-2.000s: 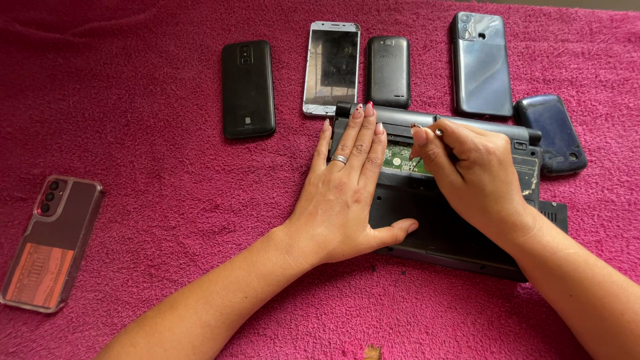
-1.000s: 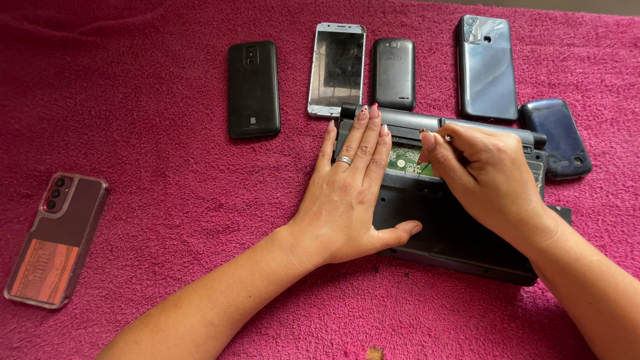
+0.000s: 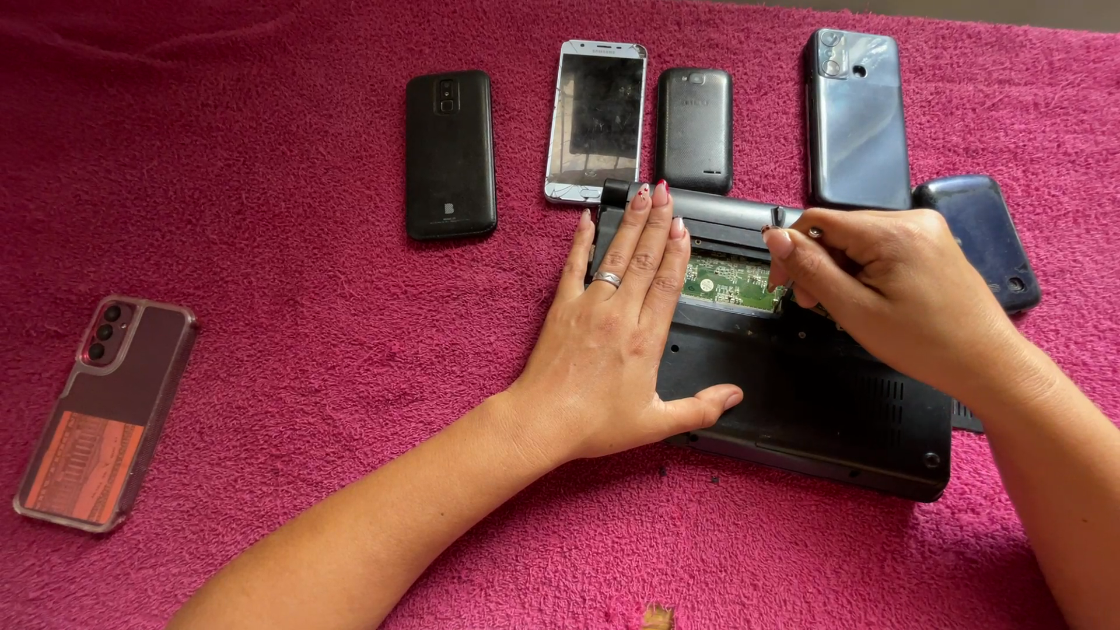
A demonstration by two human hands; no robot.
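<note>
A black laptop (image 3: 787, 394) lies underside up on a pink towel, with a green circuit board (image 3: 731, 284) exposed in an opening near its hinge. My left hand (image 3: 612, 341) rests flat on the laptop's left part, fingers spread toward the hinge and a ring on one finger. Over the right end of the opening, my right hand (image 3: 884, 289) pinches a small, thin tool (image 3: 815, 233), of which only the round metal end shows clearly; its tip is hidden by the fingers.
Beyond the laptop lie a black phone (image 3: 451, 157), a white phone with a cracked screen (image 3: 599, 122), a small black phone (image 3: 694, 131) and a grey-blue phone (image 3: 859, 122). A dark blue phone (image 3: 980, 236) sits at the right, a phone in a clear case (image 3: 109, 411) at far left.
My right hand has shifted rightward along the board opening, uncovering more of the green board. My left hand stays pressed on the laptop.
</note>
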